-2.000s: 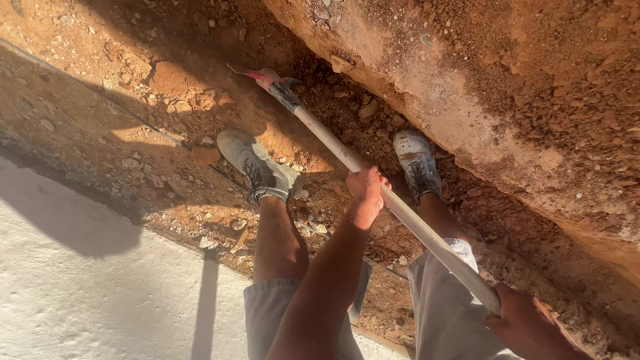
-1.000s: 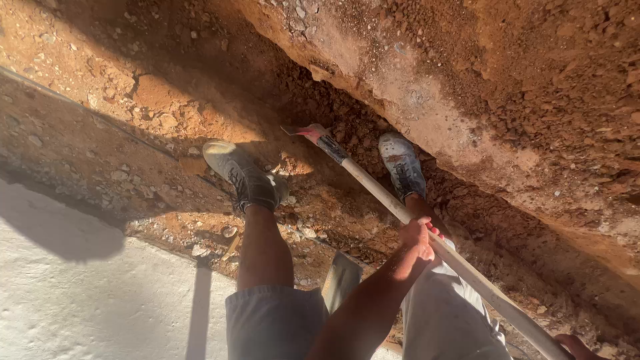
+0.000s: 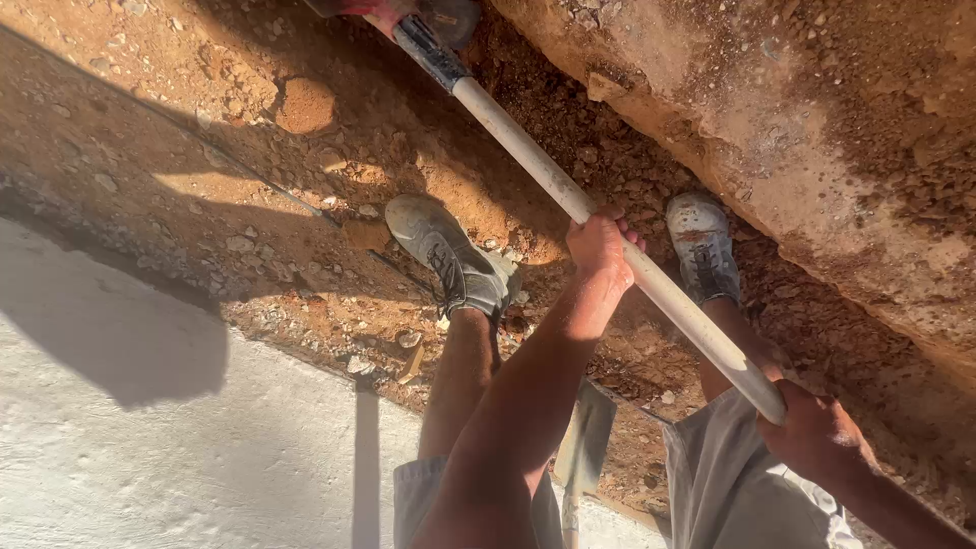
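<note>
A pick mattock's pale handle [image 3: 549, 179] runs diagonally from the top centre to the lower right, with dark tape near its head. The reddish head [image 3: 381, 11] is partly cut off by the top edge. Around the middle of the handle my left hand [image 3: 602, 248] is closed. My right hand [image 3: 812, 427] grips the handle's butt end at the lower right. Beneath the tool lies loose reddish soil [image 3: 526, 130] in a narrow trench, between my two shoes.
A steep earth bank [image 3: 762, 145] rises on the right. At the lower left is a pale, rough slab [image 3: 183, 457]. Behind my legs lies a shovel [image 3: 587, 435]. A thin dark rod or cable [image 3: 267, 183] crosses the ground near my left shoe [image 3: 438, 244].
The mattock's head has moved from between my shoes to the top edge of the view. My right hand, mostly out of view a second ago, shows again at the handle's end.
</note>
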